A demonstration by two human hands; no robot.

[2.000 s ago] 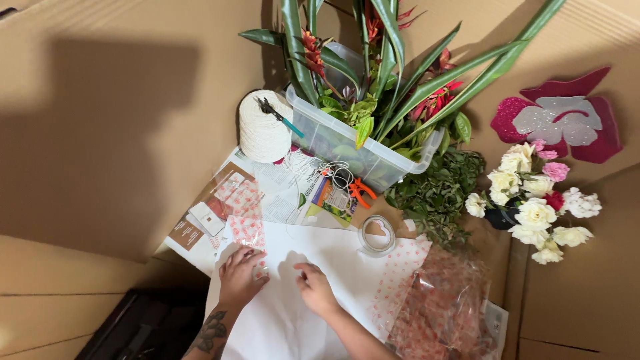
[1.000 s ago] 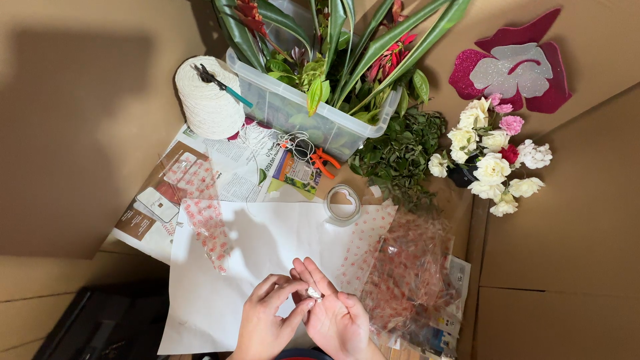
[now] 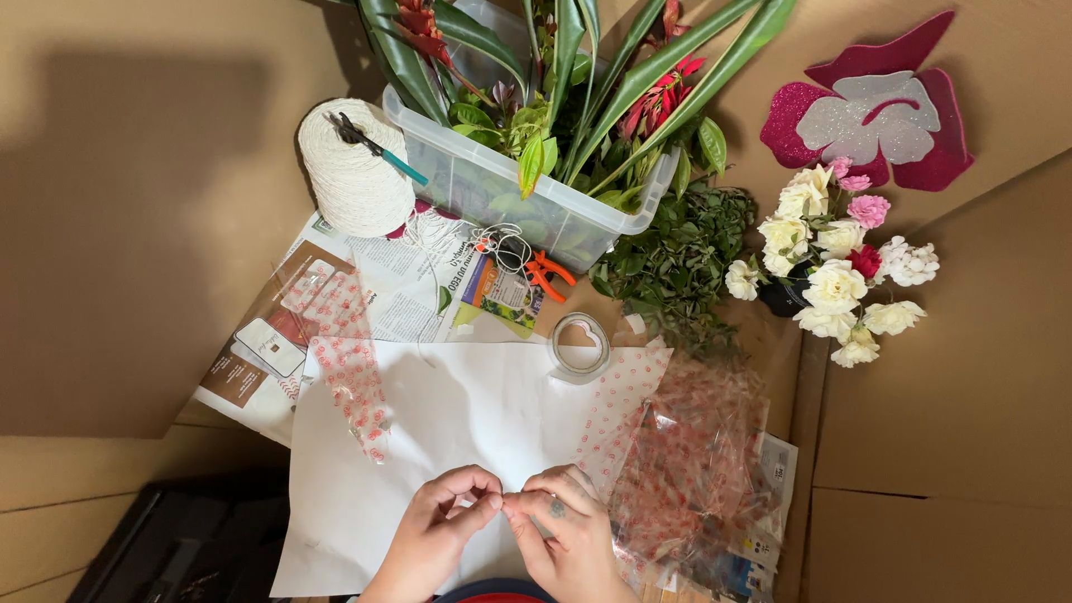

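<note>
My left hand (image 3: 448, 523) and my right hand (image 3: 561, 519) meet fingertip to fingertip over the lower part of a white paper sheet (image 3: 335, 502). Both pinch something too small to make out between thumbs and forefingers. A roll of clear tape (image 3: 579, 345) lies at the sheet's top edge. One strip of clear film with red print (image 3: 352, 394) rests on the sheet's left side. Crumpled film of the same kind (image 3: 695, 452) is heaped to the right of my right hand.
Behind the sheet stand a cone of white string (image 3: 356, 180) with teal-handled snips (image 3: 381, 151) on it and a plastic bin (image 3: 528, 180) of leaves and flowers. Orange-handled pliers (image 3: 548, 275) lie on newspaper (image 3: 394, 285). Cut greenery (image 3: 678, 243) and a vase of roses (image 3: 833, 285) are at right.
My right palm, which was turned up with a small white piece at the fingers a second ago, has turned over, and its fingertips have closed against those of my left hand.
</note>
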